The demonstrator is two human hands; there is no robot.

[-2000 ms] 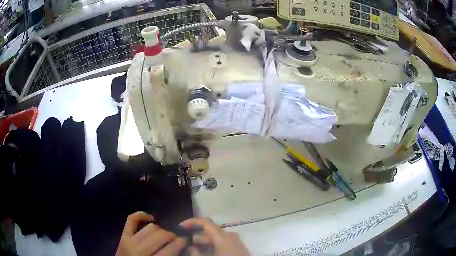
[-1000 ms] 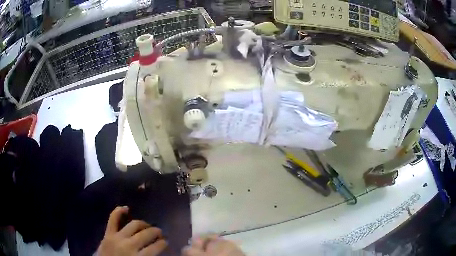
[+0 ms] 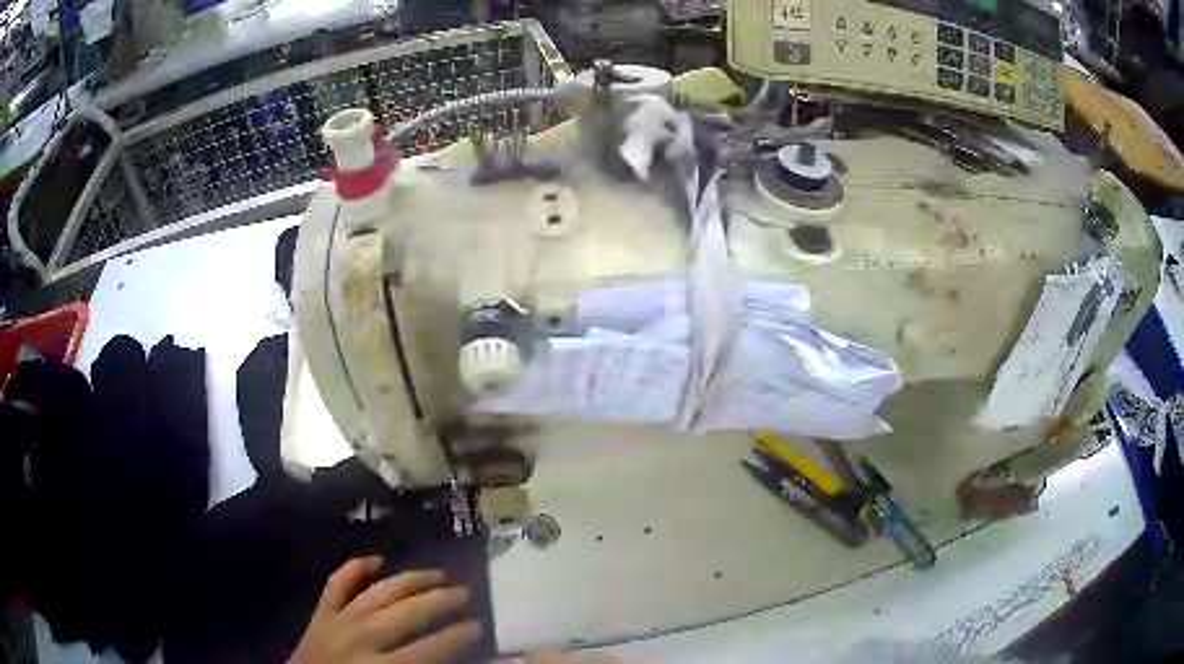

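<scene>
Black cloth (image 3: 247,558) lies on the bed and table left of the needle, its right edge running down from the presser foot (image 3: 461,506). My left hand (image 3: 390,620) lies on the cloth below the presser foot, palm down with fingers apart. My right hand (image 3: 571,658) is almost fully cut off by the bottom edge; only a sliver shows, so its grip cannot be seen. The cream sewing machine (image 3: 623,260) stands over the cloth, with folded papers (image 3: 779,357) tied to its arm.
Yellow-handled snips (image 3: 808,470) and blue-green snips (image 3: 899,519) lie on the bed. A dark cloth heap (image 3: 111,480) is at left, by a red bin (image 3: 52,335). A wire-mesh cart (image 3: 312,130) stands behind. A blue bin (image 3: 1149,448) is at right, a control panel (image 3: 896,52) above.
My hands were together over the cloth's lower edge, then parted. My left hand has moved right and flattened on the cloth; my right hand has dropped mostly out of view. The camera view has shifted slightly.
</scene>
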